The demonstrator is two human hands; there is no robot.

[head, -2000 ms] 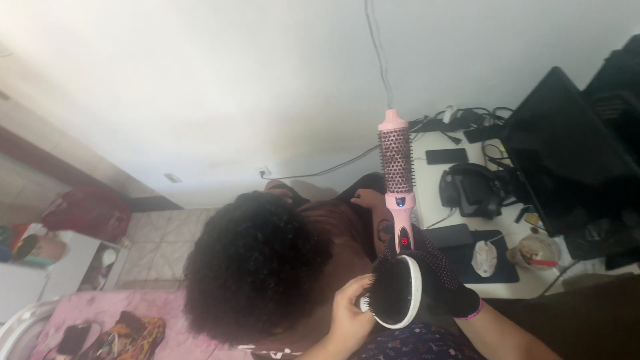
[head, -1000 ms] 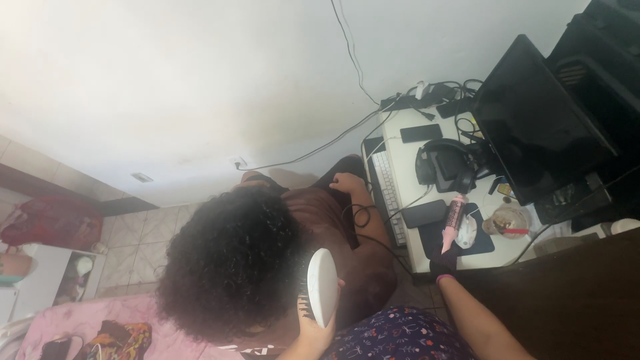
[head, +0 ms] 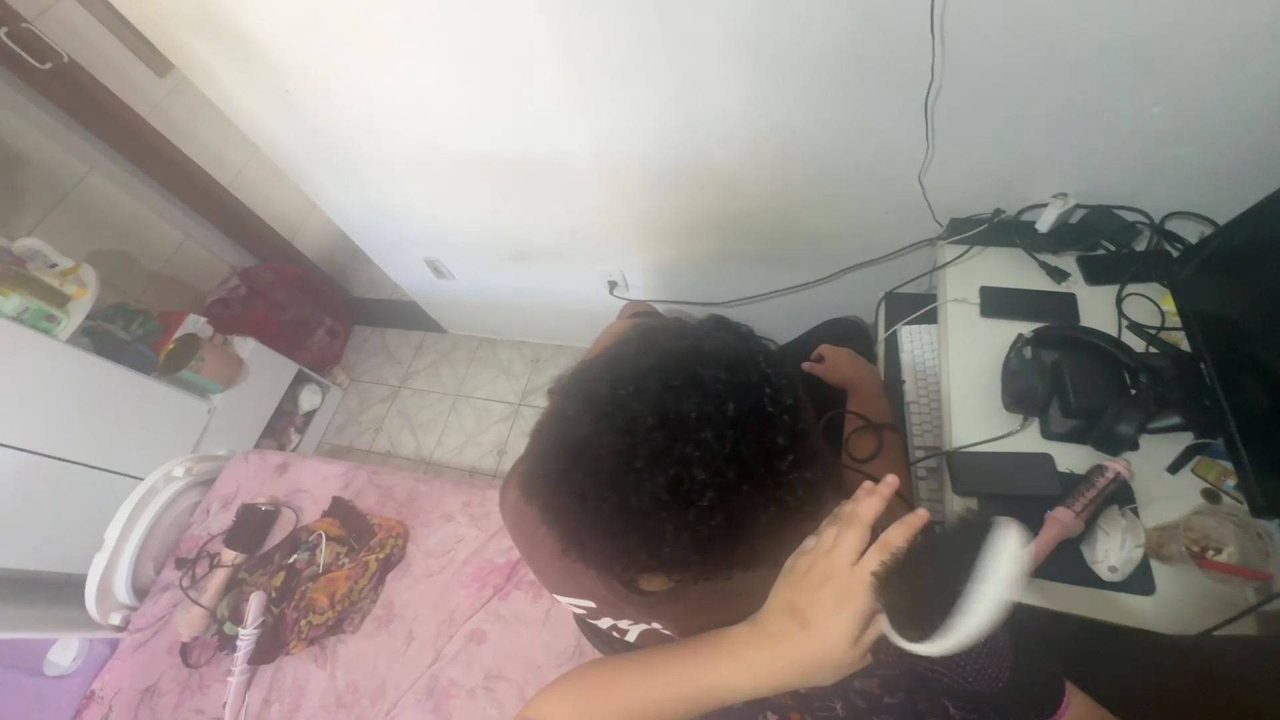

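Note:
A seated person's dark curly hair fills the middle of the view. Beside it my left hand is bare, with its fingers spread and nothing in its grasp; its fingertips are near the bristles of a white-backed hairbrush, which is blurred by motion. My right hand, in a dark glove, is around the brush from behind, its fingers mostly hidden. On the desk to the right lies a pink round hot-air brush, its barrel pointing toward the monitor.
The white desk bears a keyboard, headphones, a phone, cables and a plastic cup. A monitor stands at right. At left, a pink-covered bed holds a patterned cloth and corded styling tools.
The white-backed hairbrush has passed from my left hand to my gloved right hand. The pink hot-air brush, upright in my gloved hand two seconds ago, now lies released on the desk.

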